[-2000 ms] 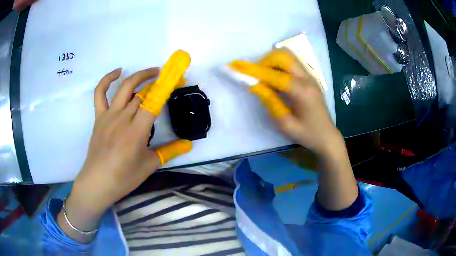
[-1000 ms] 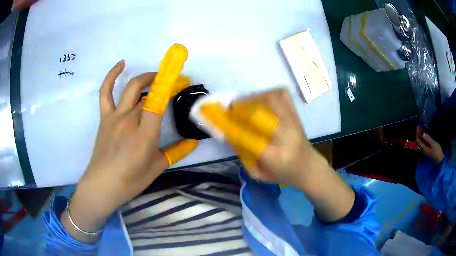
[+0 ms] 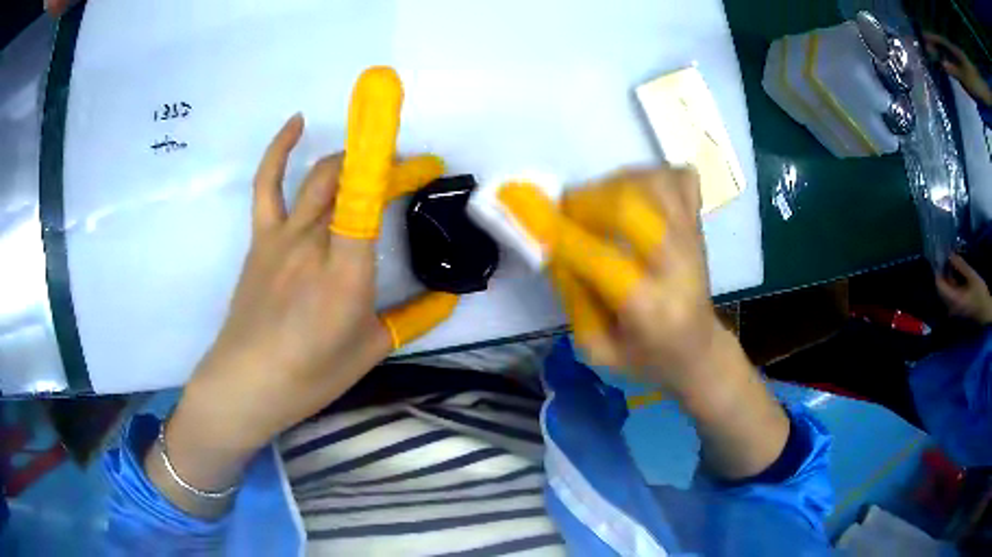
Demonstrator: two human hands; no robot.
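Note:
A black smartwatch (image 3: 448,237) lies on the white foam mat (image 3: 522,76), its glossy face up. My left hand (image 3: 310,272), with yellow-orange finger cots, is around its left side; a covered finger and the thumb touch or nearly touch its top and bottom edges. My right hand (image 3: 642,277) is blurred and also wears cots. It holds a small folded white wipe (image 3: 511,223) in its fingertips at the watch's right edge. Whether the wipe touches the watch is hard to tell.
A cream flat pad (image 3: 691,136) lies on the mat's right side. On the dark green bench (image 3: 810,245) stands a white holder with yellow bands (image 3: 821,87), beside silver round tops and crinkled clear plastic (image 3: 933,185). Another person's hand (image 3: 963,292) shows at the right edge.
My right hand came from the right to the watch with the wipe, passed over the face and is now at its right edge. The watch sits slightly farther right in view.

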